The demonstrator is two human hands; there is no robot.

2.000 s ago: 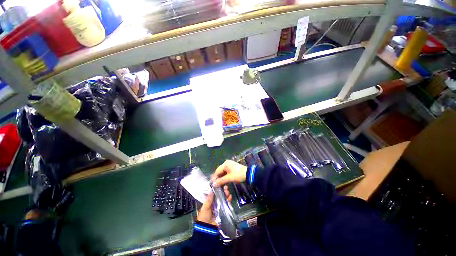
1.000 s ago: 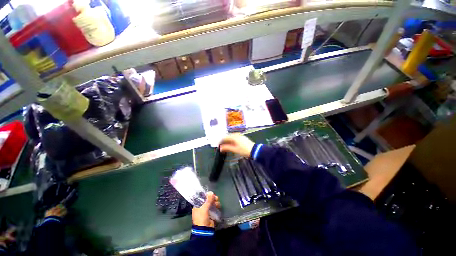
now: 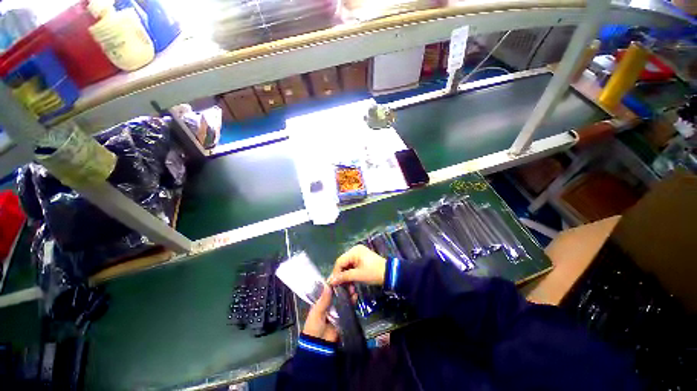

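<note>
My left hand point(image 3: 319, 313) holds a stack of whitish clear poly bags point(image 3: 303, 276) that fans out to its upper left. A black remote control point(image 3: 349, 324) slants down from between my hands, at the bags. My right hand point(image 3: 359, 267) pinches at the top end of the remote control, touching my left fingers. It cannot be told how far the remote is inside a bag. Unbagged remotes point(image 3: 260, 296) lie in a block left of my hands. Bagged remotes point(image 3: 458, 233) lie in a row at the right, partly hidden by my right arm.
White paper point(image 3: 306, 153) with a tray of orange bits point(image 3: 350, 180) and a phone point(image 3: 412, 166) lies behind my hands. Yellow bands point(image 3: 468, 185) lie at the right. A carton point(image 3: 575, 256) stands lower right, a black plastic liner point(image 3: 115, 183) left, and a shelf post point(image 3: 126, 206) slants nearby.
A second ago my right hand held a black remote behind the bags, apart from my left hand. Now the hands meet at the bags. The other person's hands at the lower left have gone from view.
</note>
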